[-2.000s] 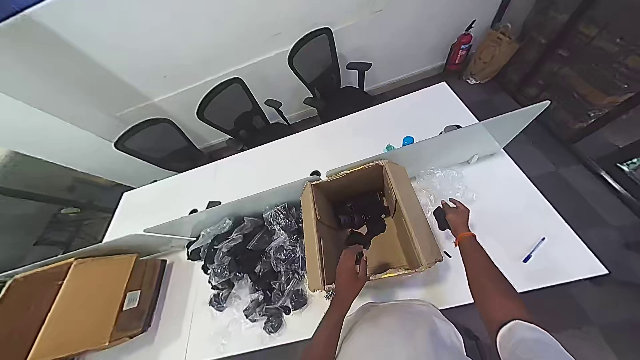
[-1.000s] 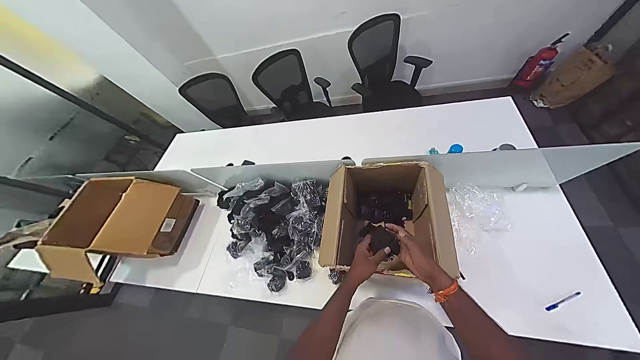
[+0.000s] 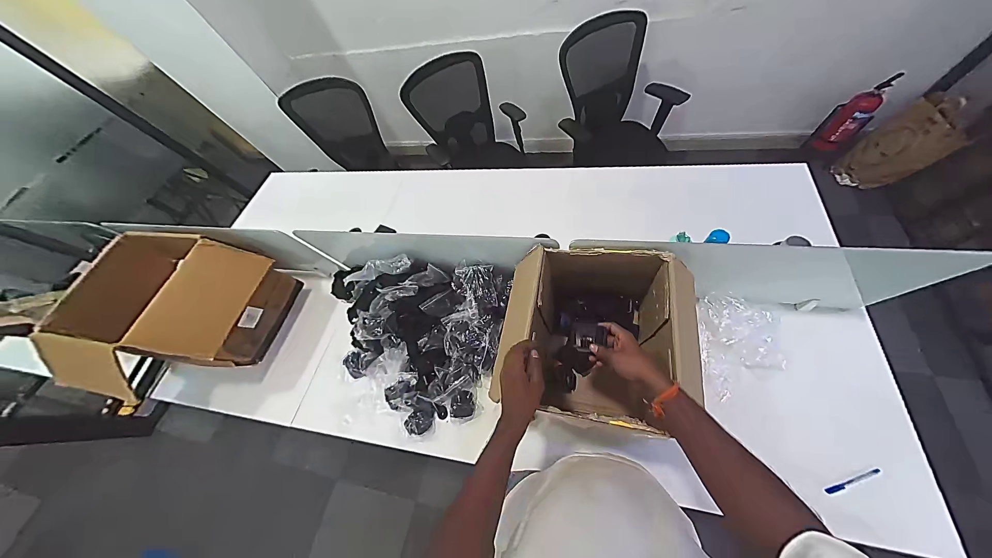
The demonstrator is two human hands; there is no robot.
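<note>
An open cardboard box (image 3: 682, 341) stands on the white table in front of me, with dark items inside it. My right hand (image 3: 626, 358) reaches into the box and holds a small black device (image 3: 589, 336), its fingers at the device's right side. My left hand (image 3: 522, 376) is at the box's left front flap; whether it grips anything cannot be told. Black strapped items in clear plastic bags (image 3: 426, 333) lie in a heap left of the box. To its right lie crumpled clear plastic bags (image 3: 740, 341).
A second open cardboard box (image 3: 194, 298) is at the table's left end. A low glass divider (image 3: 806, 271) runs behind the boxes. A blue pen (image 3: 852, 480) lies at the right. Mesh chairs (image 3: 604, 77) stand beyond the table (image 3: 542, 201).
Two seconds ago my right hand was outside the box at its right. Then both hands met over the box around a black item; now the left is at the left flap. The view has shifted.
</note>
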